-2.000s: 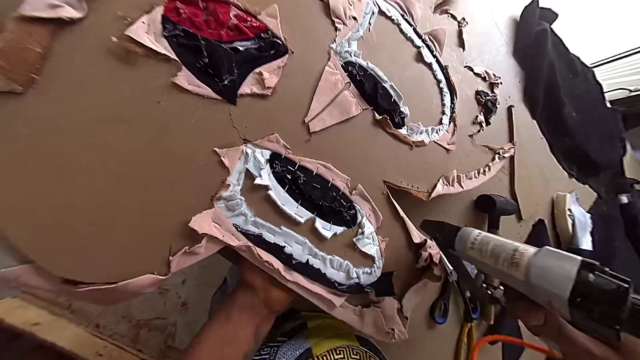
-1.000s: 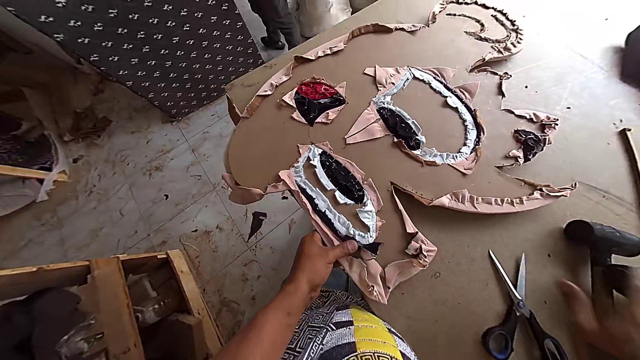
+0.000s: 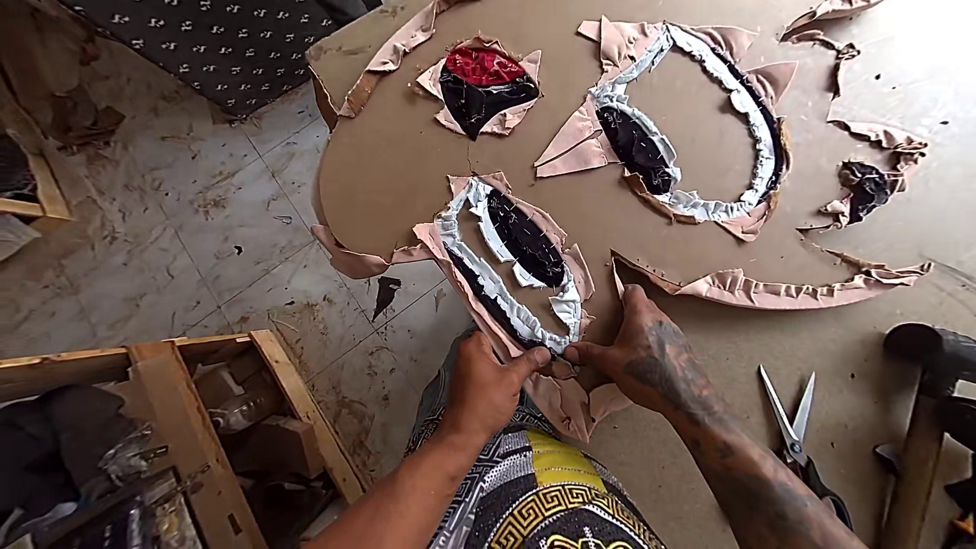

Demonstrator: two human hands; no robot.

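A large brown board panel lies face down on the table, with pink, white and black fabric edges folded onto its back. My left hand grips the lower rim of the nearest eye-shaped cut-out, thumb on the black and pink cloth. Beside it my right hand pinches the same rim, its thumb close to the left one. White notched fabric lines a larger opening at the upper right. Red fabric and black fabric cover a smaller opening. My fingertips under the board are hidden.
Open scissors lie on the table at the right, near a black-headed hammer and a dark tool at the edge. A wooden crate with scraps stands on the tiled floor at the left. Dark patterned cloth hangs at the top left.
The tool resembling a heat gun, in my right hand two seconds ago, is out of that hand. My right hand has come from the right side onto the rim beside my left hand.
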